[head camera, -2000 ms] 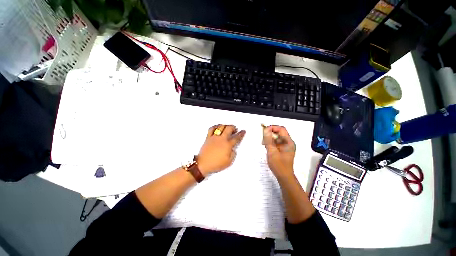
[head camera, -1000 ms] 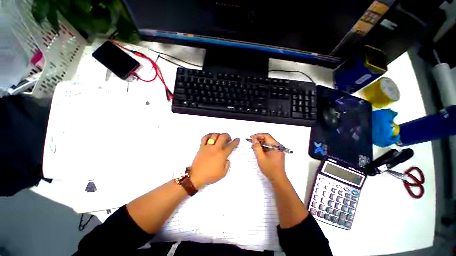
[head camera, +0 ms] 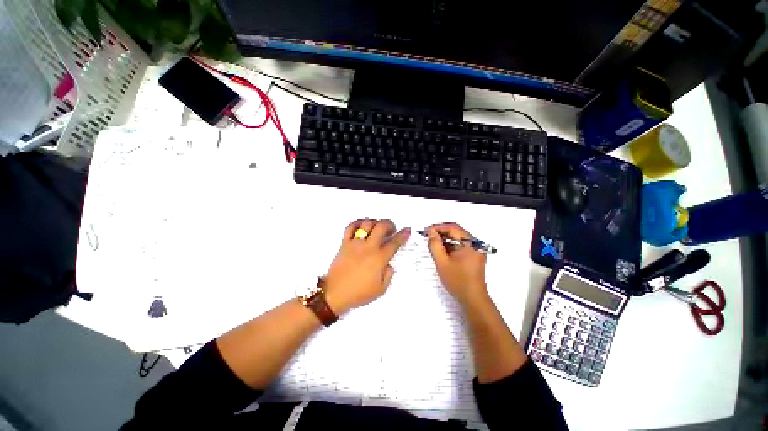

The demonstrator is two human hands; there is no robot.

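Observation:
A white ruled paper sheet (head camera: 379,353) lies in front of me, washed out toward its top. My right hand (head camera: 459,263) holds a slim silver and dark pen (head camera: 473,244), its tip at the upper part of the sheet. My left hand (head camera: 360,268), with a yellow ring and a brown-strapped watch, rests flat on the paper just left of the pen tip, holding nothing. Its index finger points toward the tip.
A keyboard (head camera: 421,156) lies beyond my hands under a monitor (head camera: 438,38). Right: mouse (head camera: 570,194) on its pad (head camera: 598,231), calculator (head camera: 577,327), scissors (head camera: 707,307), yellow roll (head camera: 659,151), dark blue bottle (head camera: 728,217). Left: phone (head camera: 200,90), white basket (head camera: 105,88), dark cloth (head camera: 38,231).
Since two seconds ago my right hand has moved left, closer to my left hand, and the pen has turned so its tip points left at the paper. The camera view has shifted slightly.

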